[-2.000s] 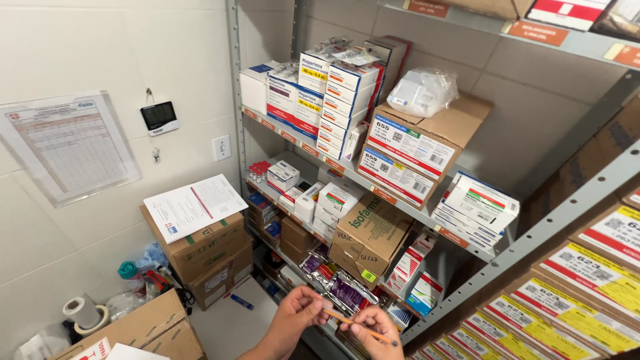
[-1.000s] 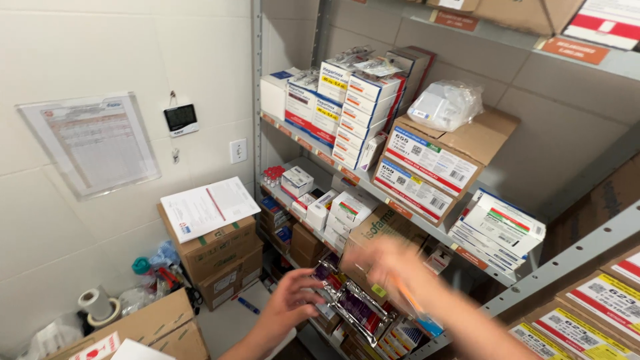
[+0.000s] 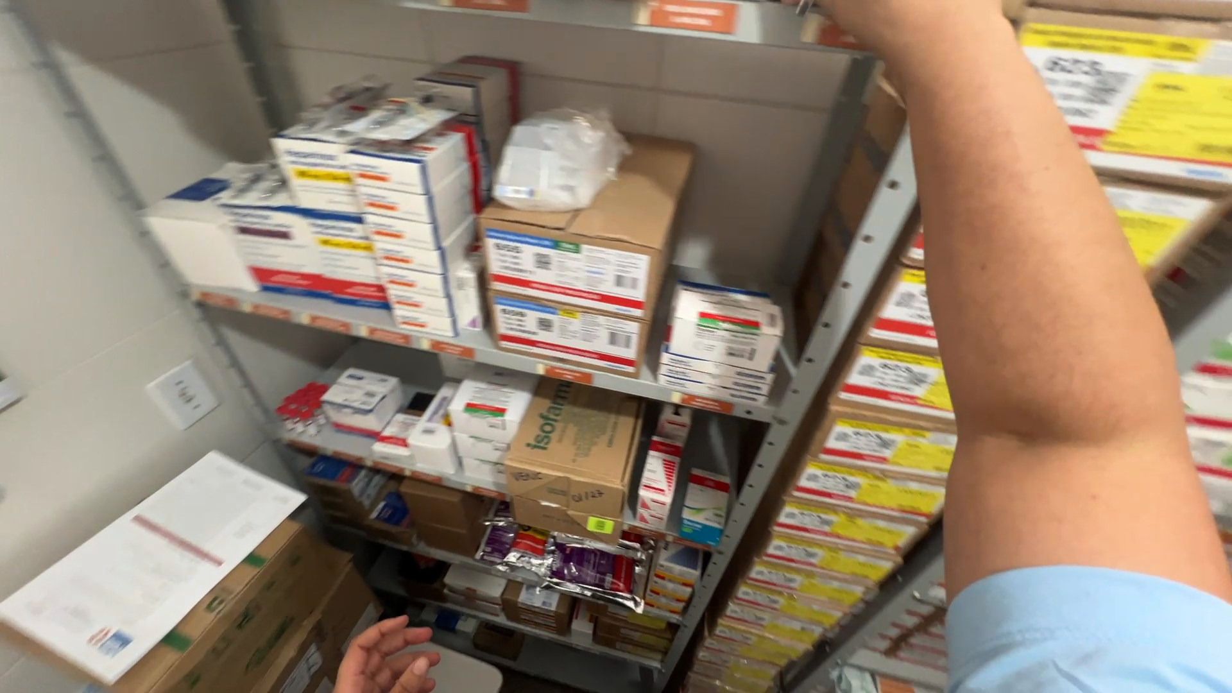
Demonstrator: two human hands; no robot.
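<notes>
My left hand (image 3: 385,656) is low in the view, fingers apart and curled, with nothing in it, beside cardboard boxes and below the shelves. My right arm stretches up across the right side to the top shelf; only the edge of my right hand (image 3: 866,12) shows, its fingers cut off by the frame. Foil pouches in purple and red (image 3: 597,568) hang over the edge of a lower shelf. Above them sits an open-printed carton (image 3: 573,452). A cardboard box (image 3: 664,192) with labels carries a plastic-wrapped white item (image 3: 558,159).
White medicine boxes (image 3: 409,231) are stacked on the metal shelf (image 3: 366,327). Tall piles of yellow-labelled cartons (image 3: 885,433) line the right, past the perforated shelf post (image 3: 837,289). A printed sheet (image 3: 154,568) lies on cardboard boxes at the left. A wall socket (image 3: 183,393) is nearby.
My right arm has gone up to the top shelf. Both hands were together on a pencil-like item at first, then came apart near the foil pouches. The view has shifted closer to the shelves.
</notes>
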